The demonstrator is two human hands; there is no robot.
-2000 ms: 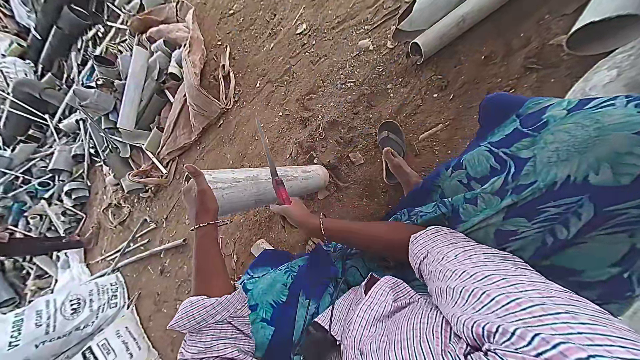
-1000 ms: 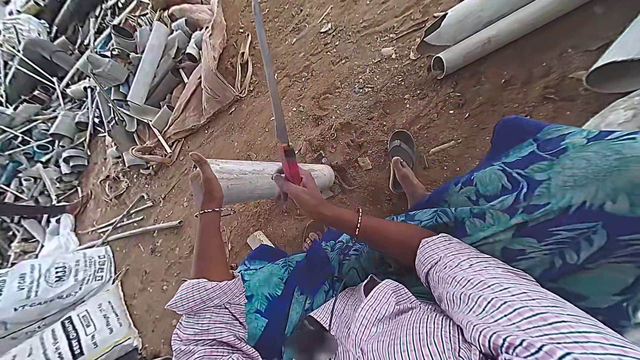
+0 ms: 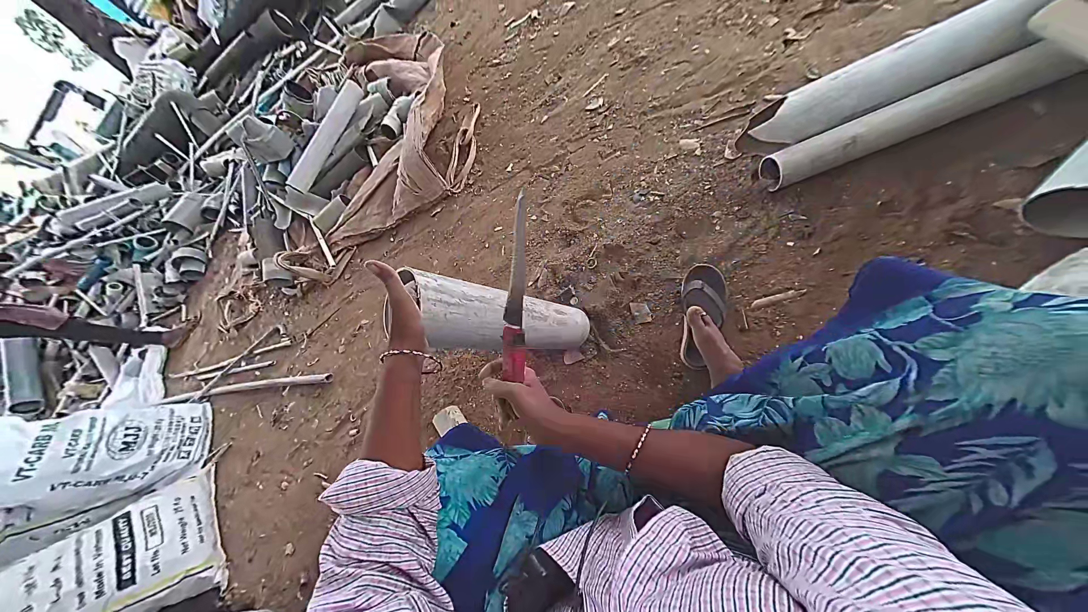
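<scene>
A whitish plastic pipe piece point(image 3: 484, 314) lies across the view, its open end at the left. My left hand point(image 3: 401, 314) is at that open end, holding the rim, with most of its fingers hidden. My right hand point(image 3: 523, 391) is closed around the red handle of a long, narrow-bladed knife or saw point(image 3: 515, 280). The blade points up the view and passes in front of the pipe's middle; whether it touches the pipe cannot be told.
Scrap pipes point(image 3: 327, 136) are heaped at upper left beside a brown cloth sack point(image 3: 408, 178). Printed white sacks point(image 3: 102, 459) lie lower left. Long grey pipes point(image 3: 918, 110) rest on brown soil at upper right. A sandalled foot point(image 3: 710, 323) is right of the pipe piece.
The blade leaned left over the pipe at first, then reached far above it. My right hand has since come down below the pipe with the tool. My left hand stays at the pipe's end.
</scene>
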